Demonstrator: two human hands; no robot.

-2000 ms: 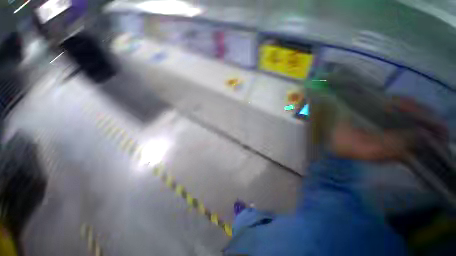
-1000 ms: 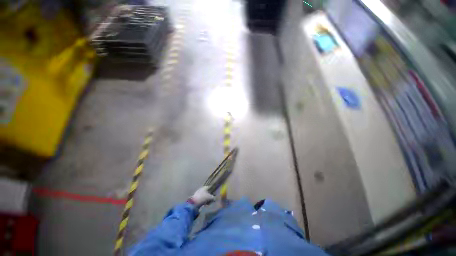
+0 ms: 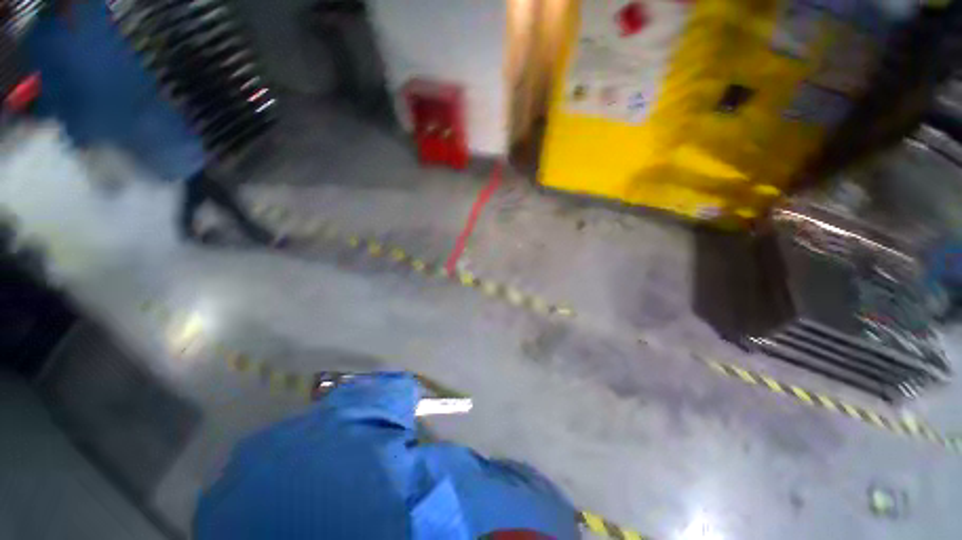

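Observation:
My blue coat and sleeve fill the bottom of the head view. A bright, flat strip (image 3: 444, 405) sticks out to the right of the sleeve, and a small dark and shiny end (image 3: 328, 384) shows at its left. They look like parts of a thin metal piece, but the sleeve covers its middle and the picture is blurred. Neither of my hands can be made out, so their grip does not show.
A person in a blue coat (image 3: 116, 95) walks at upper left beside a dark rack (image 3: 216, 79). A red box (image 3: 438, 123) and a yellow cabinet (image 3: 622, 158) stand ahead. Stacked dark trays (image 3: 844, 353) are at right. Yellow-black tape (image 3: 517, 296) crosses the grey floor.
The view has swung left, away from the pale machine to the aisle and yellow cabinet. My gloved left hand and the thin plates it held no longer show clearly. Another person has come into view.

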